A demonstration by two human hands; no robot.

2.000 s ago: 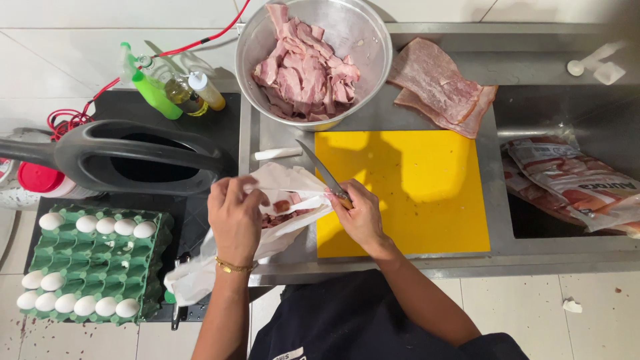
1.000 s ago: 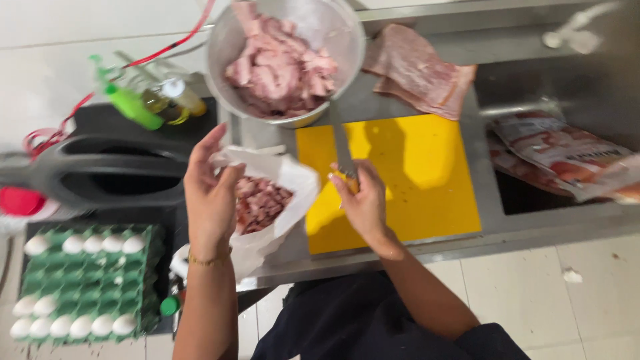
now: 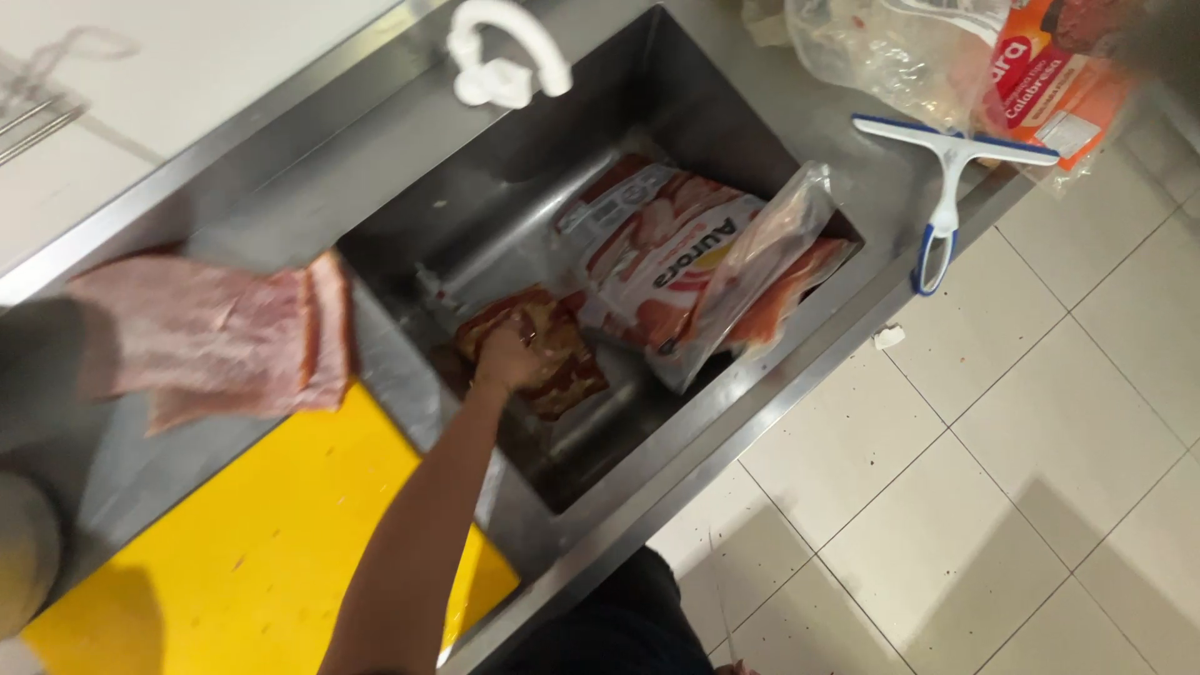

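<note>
My left hand (image 3: pixel 514 352) reaches down into the steel sink, its fingers closed over a brown-red slab of cured meat (image 3: pixel 572 361). Beside that slab lie sealed packs of meat (image 3: pixel 689 244) in printed clear plastic. Only a blurred bit of what looks like my right hand (image 3: pixel 736 668) shows at the bottom edge; what it holds cannot be made out. Left of the sink, pale pink slabs of meat (image 3: pixel 216 328) overlap on the steel counter, touching the far edge of the yellow cutting board (image 3: pixel 272 534).
A white faucet (image 3: pixel 506 70) rises behind the sink (image 3: pixel 450 216). On the right counter are a white and blue squeegee (image 3: pixel 947 169) and plastic packaging (image 3: pixel 1041 84). Part of a metal bowl (image 3: pixel 23 553) shows at the left edge. The counter's front edge borders the tiled floor.
The view has swung right to the sink. My left hand has left the white bag of cut meat and is in the sink on a slab. My right hand has dropped to the bottom edge.
</note>
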